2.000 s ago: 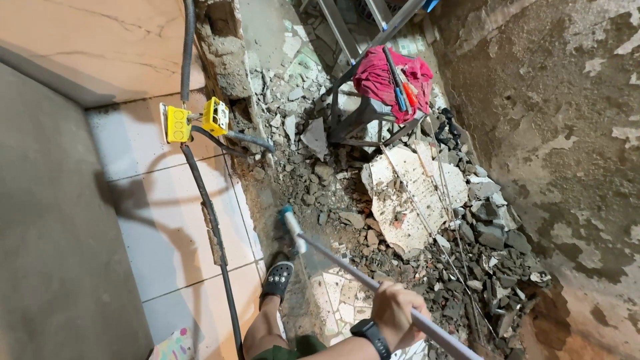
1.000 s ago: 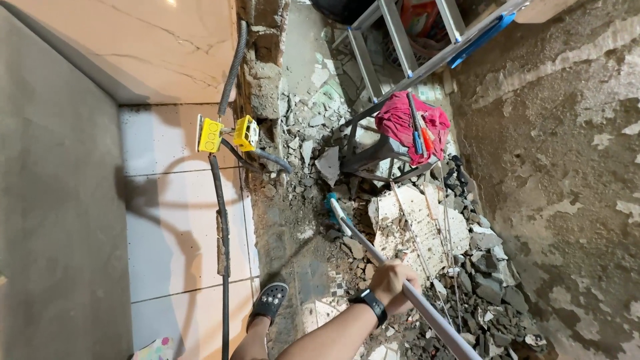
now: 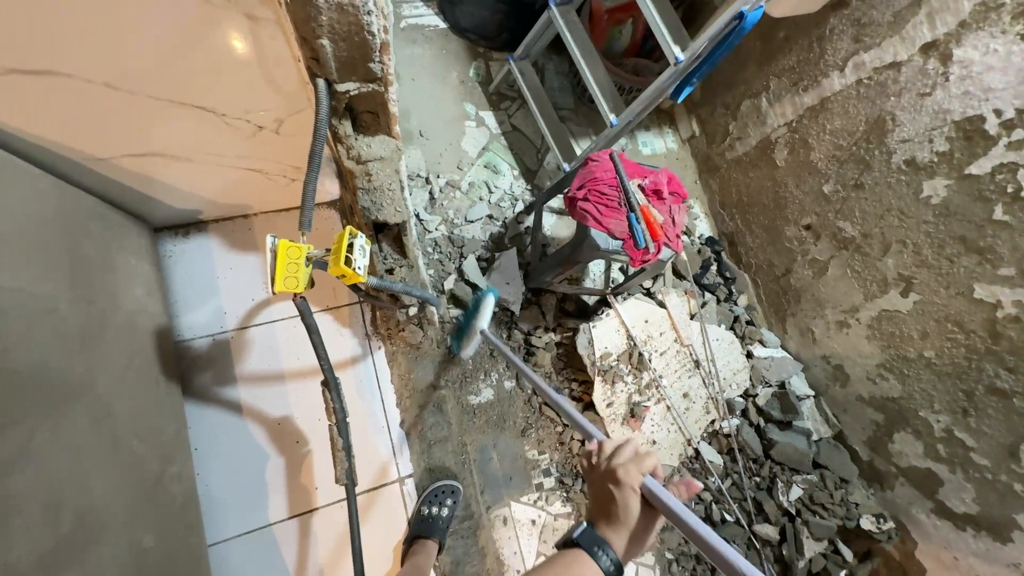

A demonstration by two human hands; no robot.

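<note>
My left hand [image 3: 624, 492], with a dark watch on its wrist, grips the pale pole [image 3: 552, 396] of a long-handled broom at lower centre. The broom's white and teal head [image 3: 474, 322] is blurred, over the dusty floor strip near the broken edge of the tiles. Right of the head lies a large broken white slab [image 3: 668, 372] with thin rods across it. A dark plastic stool [image 3: 580, 252] beyond the slab bears a pink cloth [image 3: 596, 192] and tools with blue and red handles [image 3: 648, 224]. My right hand is out of view.
Rubble [image 3: 788, 448] is heaped along the stained wall [image 3: 864, 264]. An aluminium stepladder [image 3: 588, 68] stands beyond the stool. At left, yellow electrical boxes [image 3: 294, 266] and corrugated conduit [image 3: 328, 360] hang by white tiles [image 3: 256, 416]. A foot in a black clog [image 3: 434, 512] is at lower centre.
The broom head first moved away toward the slab and stool, then left toward the broken tile edge. My left hand has kept its grip on the pole. The view has shifted.
</note>
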